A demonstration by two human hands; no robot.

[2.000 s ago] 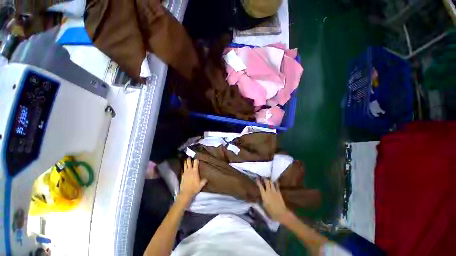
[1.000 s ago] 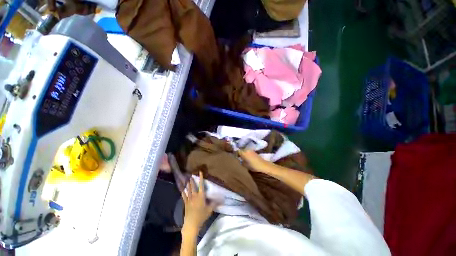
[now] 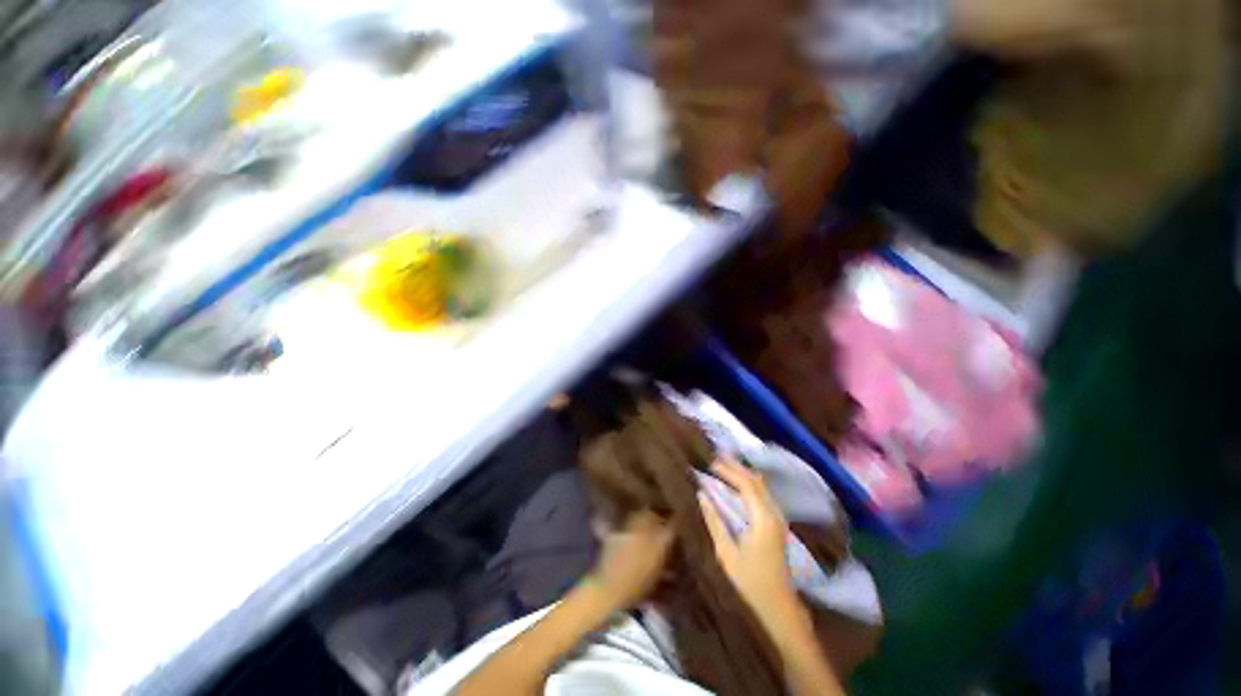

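The picture is blurred. Brown cloth [image 3: 640,462] with white and pale parts [image 3: 833,585] lies in a heap on my lap, below the table edge. My left hand [image 3: 636,555] is at the left side of the brown cloth with its fingers curled in, closed on the fabric. My right hand [image 3: 745,524] lies on the heap to the right, over brown and white cloth, its fingers spread; whether it grips any cloth cannot be told.
The white sewing machine [image 3: 340,177] stands on the white table [image 3: 272,503] at the left. A yellow item [image 3: 406,283] lies under its arm. A blue crate [image 3: 783,415] holds pink and white pieces [image 3: 932,374]. Brown cloth [image 3: 762,109] hangs over the table edge. Another blue crate [image 3: 1170,612] is lower right.
The view has turned, so the table now slants across the picture. My left hand has moved from the pale cloth onto the brown cloth and closed. My right hand has moved to the heap's right side.
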